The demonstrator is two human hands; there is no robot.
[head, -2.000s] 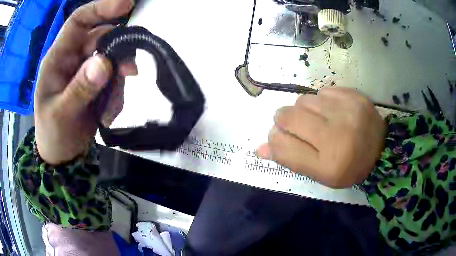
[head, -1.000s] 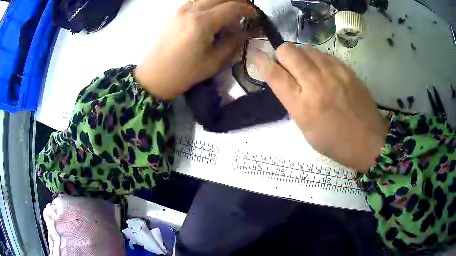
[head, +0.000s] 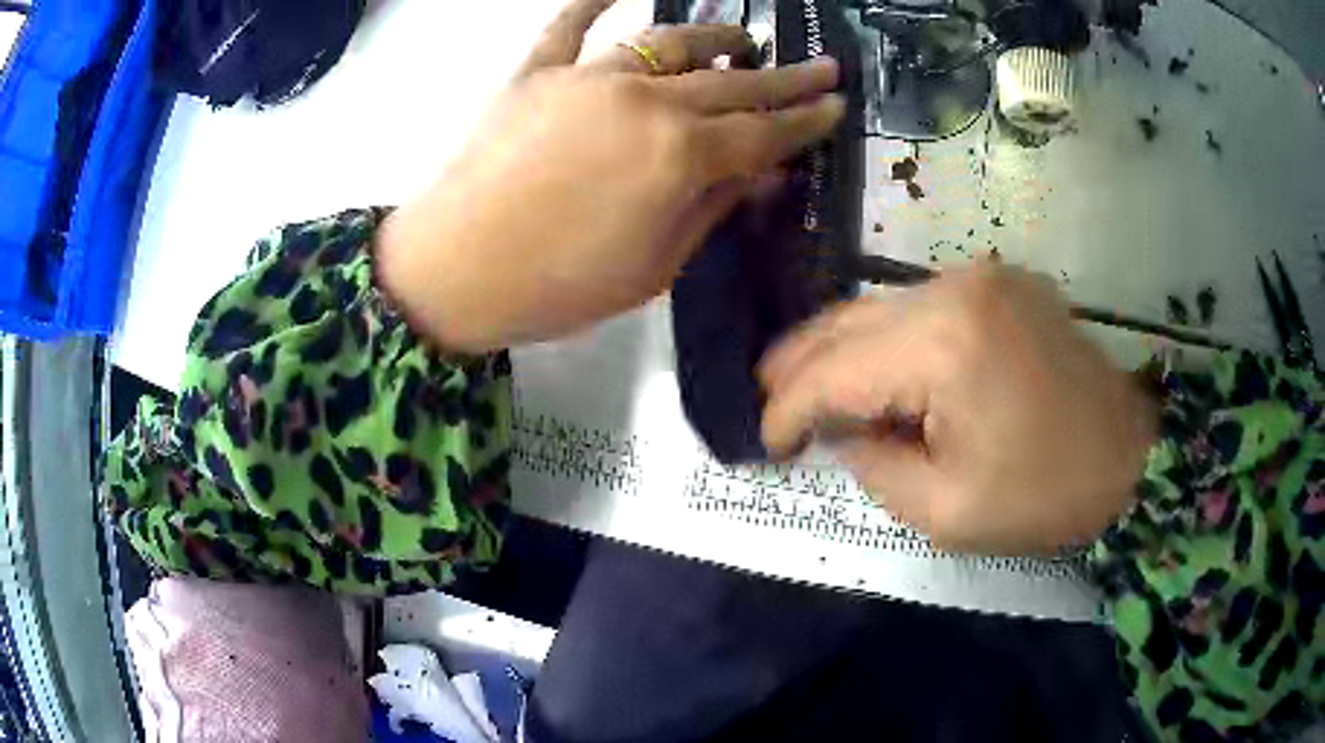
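Note:
A black fabric band (head: 727,349) lies lengthwise over the machine bed, with a pale toothed zipper line (head: 814,145) along its right part. My left hand (head: 581,189), with a gold ring, lies over the band's upper part, fingers stretched across it to the zipper line. My right hand (head: 959,407) is at the band's near end, thumb and fingers closed on its edge; it is slightly blurred. The band's top end runs up toward the frame's top edge. The needle is not distinguishable.
A cream ribbed knob (head: 1036,87) stands right of a shiny metal plate (head: 930,102). Dark pointed snips or tweezers (head: 1285,305) lie far right. Black pieces (head: 254,44) lie upper left beside a blue bin (head: 73,174). A printed ruler (head: 756,501) runs along the front edge. Dark lint lies right of the plate.
The band has gone from my raised left hand at the left to the machine bed and now lies lengthwise there. My right hand, empty at first, has moved to the band's near end.

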